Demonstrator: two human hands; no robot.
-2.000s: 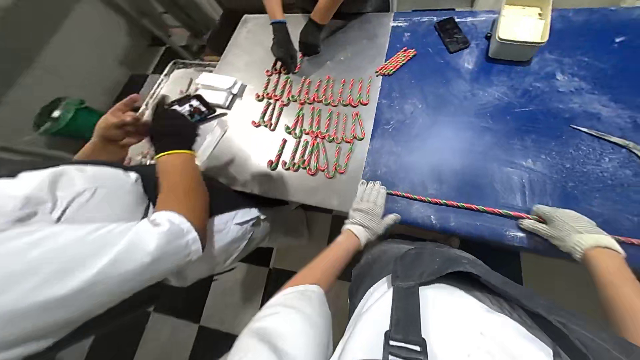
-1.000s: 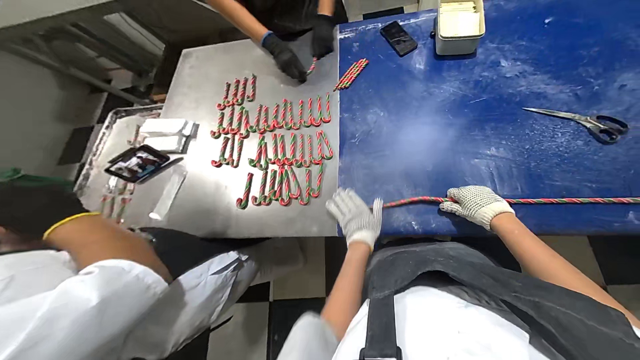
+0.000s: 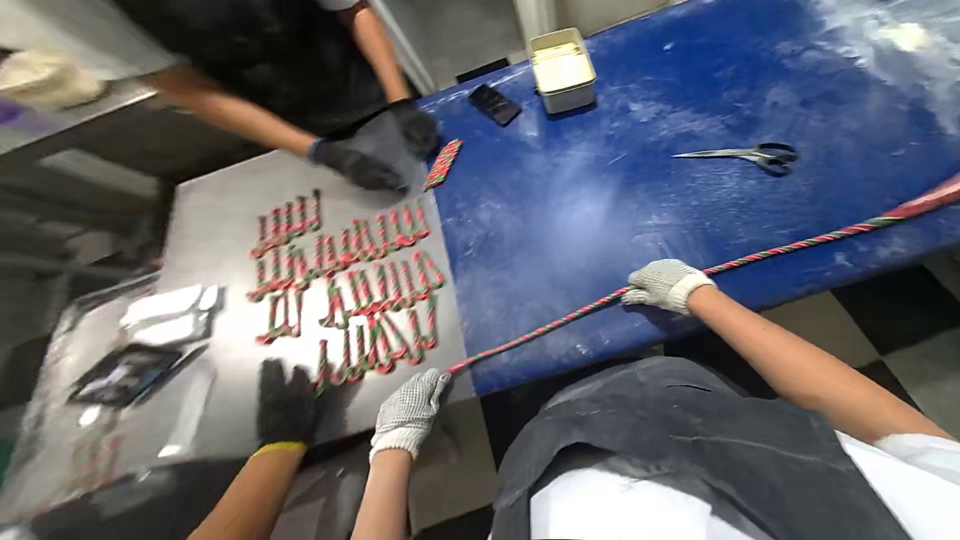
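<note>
A thin candy rope (image 3: 795,246), twisted in red, green and white, runs across the blue table and thickens toward the right edge. My left hand (image 3: 409,409), in a white knitted glove, holds its thin tip near the seam with the metal table. My right hand (image 3: 666,286), gloved the same way, is closed around the rope farther along. Rows of small candy canes (image 3: 375,289) lie on the metal table to the left of the rope's tip. A bundle of straight striped sticks (image 3: 444,164) lies at the seam, by a co-worker's black-gloved hand.
Scissors (image 3: 750,154) lie on the blue table (image 3: 555,225); a phone (image 3: 495,105) and a metal container (image 3: 564,71) are at its far edge. A co-worker's black glove (image 3: 285,401) is left of my left hand. A tray (image 3: 56,375) with a tablet (image 3: 124,375) stands far left.
The co-worker on the left has brought a black-gloved hand over the metal table, beside the candy canes. The thicker end of the rope has come into view. The view has turned.
</note>
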